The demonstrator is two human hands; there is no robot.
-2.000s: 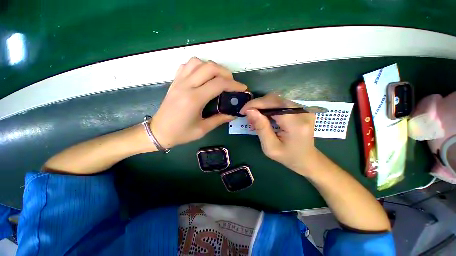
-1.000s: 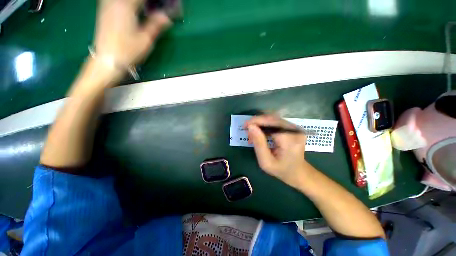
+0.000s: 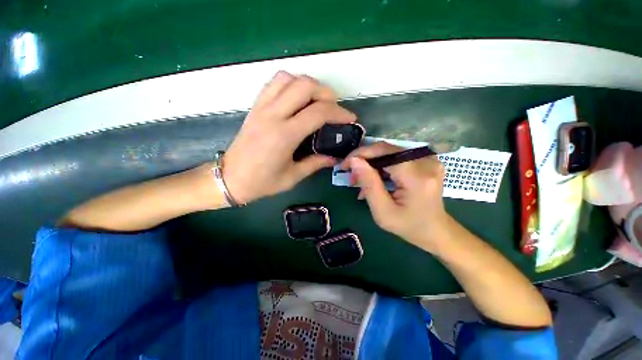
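Note:
My left hand (image 3: 278, 144) holds a smartwatch body (image 3: 338, 139) between thumb and fingers, its dark face up with a small pale mark on it. My right hand (image 3: 405, 190) holds a dark stick tool (image 3: 403, 157) like a pen, its tip near the sheet just below the watch. The white adhesive dot sheet (image 3: 476, 174) lies under my right hand, with rows of dark rings on its right part; its middle is hidden. Two more watch bodies, one (image 3: 307, 222) and another (image 3: 341, 250), lie on the bench nearer to me.
At the right lie a red packet (image 3: 526, 186), a white packet (image 3: 556, 211) and a sample watch (image 3: 575, 148) on it. A pink fan (image 3: 619, 183) is cut off by the right edge. A white rail (image 3: 422, 67) separates the bench from the green belt (image 3: 211, 31).
My left hand was over the belt with a blurred dark object one second ago; it is now back over the bench, holding a watch body beside my right hand. The two loose watches remain.

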